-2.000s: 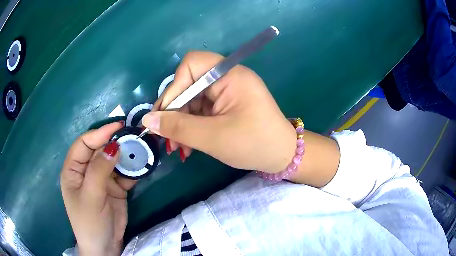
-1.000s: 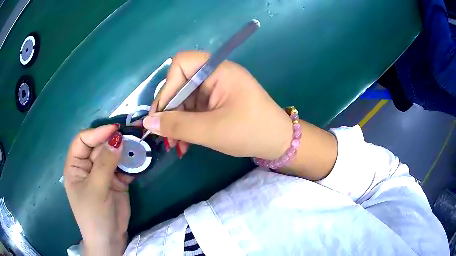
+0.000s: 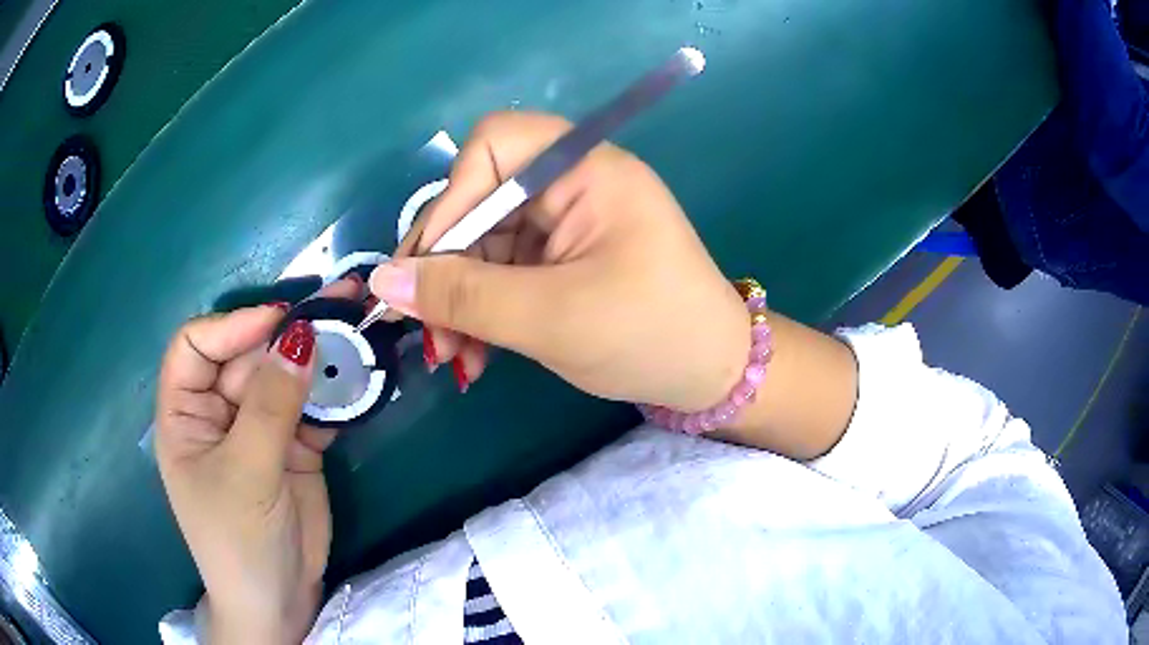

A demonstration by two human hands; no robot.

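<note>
My left hand holds a black wheel at its rim, with the thumb on the face. The face has a pale grey centre with a small dark hole and a white ring around it. My right hand holds silver tweezers like a pen. Their fine tip touches or nearly touches the upper right of the white ring. White arc stickers on a clear backing sheet lie behind the fingers, partly hidden by them.
Two other wheels, one above the other, stand on the green strip at the upper left. The green bench has a curved edge. A person in dark blue clothing is at the right, above a floor with yellow lines.
The held wheel has moved slightly up, with the tweezers' tip still at its ring. The wheels on the far strip have shifted, moving up in the picture.
</note>
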